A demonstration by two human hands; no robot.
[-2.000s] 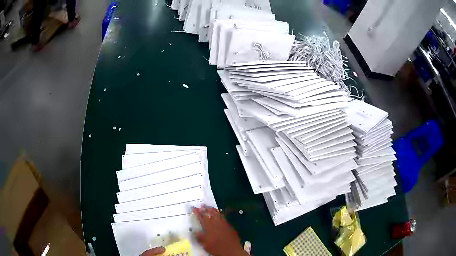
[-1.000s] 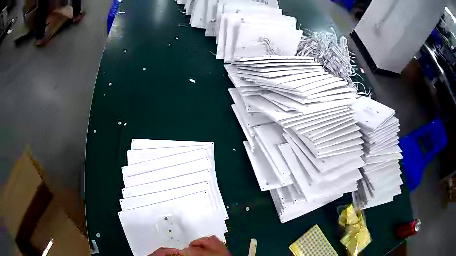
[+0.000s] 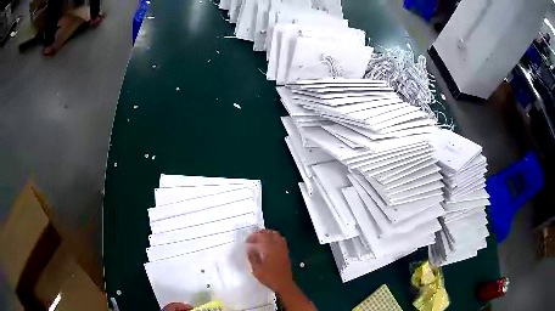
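A fanned stack of flat white panels [image 3: 204, 209] lies in front of me, with small dark marks on the front panel [image 3: 182, 276]. My right hand [image 3: 269, 258] is over the right edge of the front panels, fingers bent and slightly blurred; whether it holds something small cannot be told. My left hand [image 3: 178, 307] is mostly cut off by the bottom edge. It is at a yellow dot sheet [image 3: 209, 306], of which only the top shows, and seems to hold it over the front panel.
Large overlapping stacks of white panels [image 3: 389, 176] fill the table's right side, with tangled white cords [image 3: 404, 79] behind. A second yellow dot sheet [image 3: 378, 300], crumpled yellow material in a bag [image 3: 430, 288] and a red can [image 3: 494, 288] lie front right. An open carton [image 3: 36, 243] stands left.
My right hand has moved from the bottom edge up to the panels' right edge. The yellow sheet at my left hand has come back into view. The view has shifted slightly.
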